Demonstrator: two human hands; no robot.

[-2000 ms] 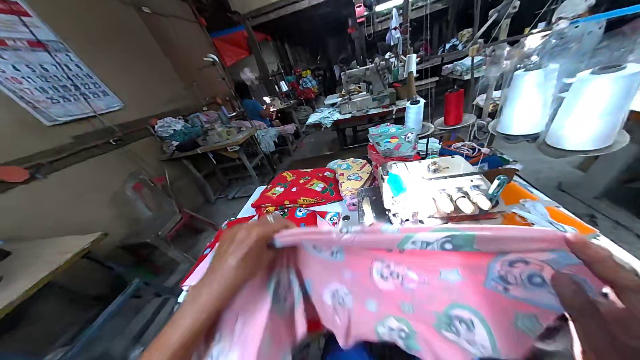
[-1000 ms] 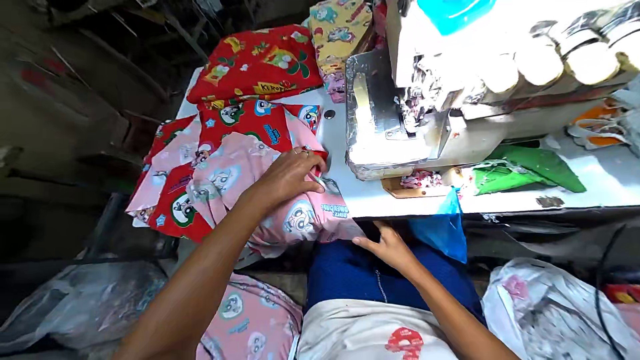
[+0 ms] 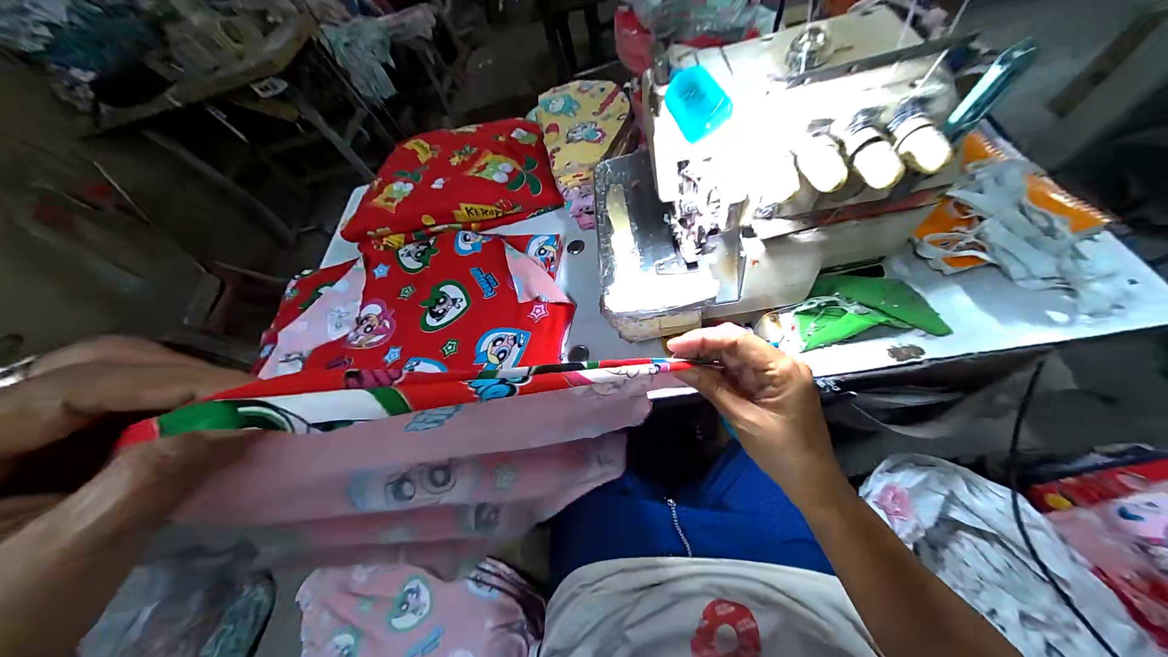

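Note:
My left hand (image 3: 137,438), blurred at the left edge, grips one end of a pink printed cloth (image 3: 411,474) together with a red printed fabric edge (image 3: 474,385). The other end of that edge is pinched between thumb and fingers of my right hand (image 3: 753,388), just in front of the overlock sewing machine (image 3: 703,219). Between the hands the layered edge is stretched nearly level, and the pink cloth hangs below it over the lap. Beyond it, a red printed fabric piece (image 3: 447,306) with pink folded parts lies on the white table.
Folded red fabric (image 3: 465,178) and a yellow printed piece (image 3: 584,128) lie left of the machine. Green cloth scraps (image 3: 867,306) and pale strips (image 3: 1013,228) lie right of it. A white plastic bag (image 3: 949,511) and a black cable (image 3: 1022,484) are at lower right.
One second ago the pink cloth lay on the red fabric at the table edge under my left hand; now both hands hold it stretched with a red edge, my left hand farther left.

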